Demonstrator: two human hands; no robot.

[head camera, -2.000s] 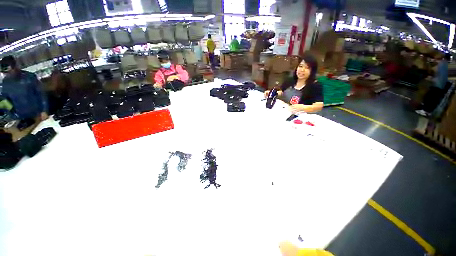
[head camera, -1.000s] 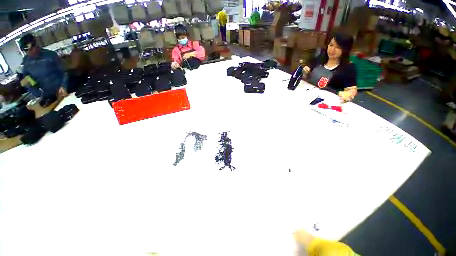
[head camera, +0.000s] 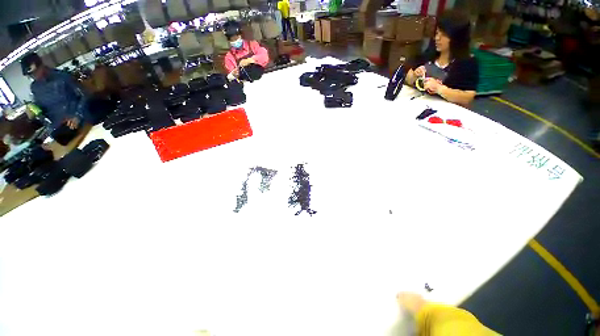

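Observation:
My right hand [head camera: 409, 306], with a yellow sleeve behind it, is at the bottom right over the white table [head camera: 329, 262]. It is blurred and washed out, so its fingers and anything in them cannot be told. A small pale patch shows at the bottom edge left of centre; I cannot tell what it is. My left hand is not clearly seen. A tangled black pile of thin cords [head camera: 302, 189] lies mid-table, with a looser grey pile [head camera: 252, 185] to its left. A small dark bit [head camera: 428, 287] lies just above my right hand.
A long red bin [head camera: 202, 134] lies beyond the piles. Black bags [head camera: 339, 98] are heaped at the far side and left. Red-handled tools [head camera: 445, 122] lie on papers by a person at the right holding a pale ring. Two other people are at the far side and left.
The view has shifted, and the table's right corner and green characters show more fully. The person at the right has turned and now holds a pale ring. My right hand stays at the bottom right.

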